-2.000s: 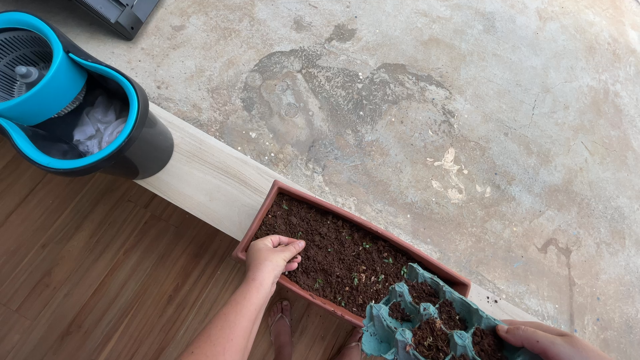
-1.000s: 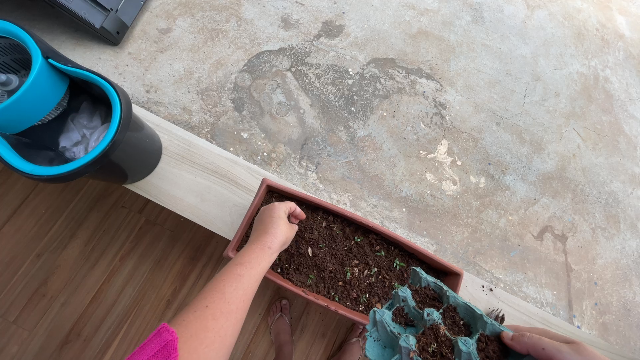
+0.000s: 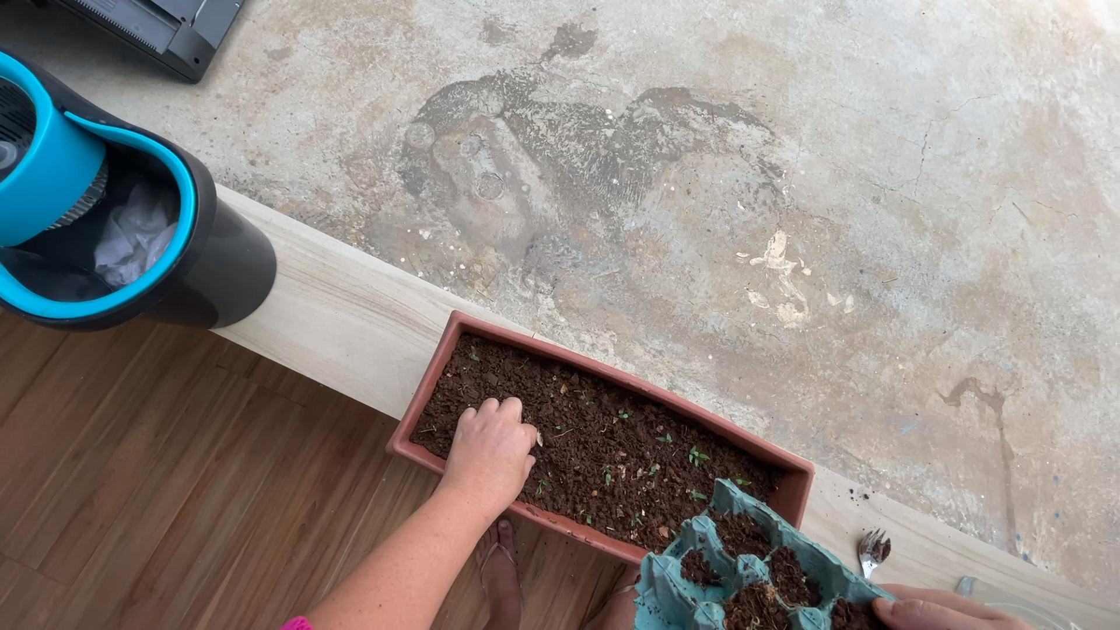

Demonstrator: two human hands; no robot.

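My left hand is over the soil in a long terracotta-coloured planter box, its fingertips down at the soil surface; whether they pinch anything is hidden. Small green seedlings stand scattered in the dark soil, mostly right of that hand. My right hand grips the right edge of a teal pulp egg carton, which overlaps the planter's near right corner. Several of its cups hold dark soil.
A soil-covered fork lies on the pale ledge right of the planter. A black bucket with a blue rim holds whitish cloth at the left. A dark plastic appliance stands top left on stained concrete. Feet in sandals show below.
My left hand has moved within the planter, from near its left end a second ago to farther right, and its fingers now point down at the soil. My right hand still holds the carton.
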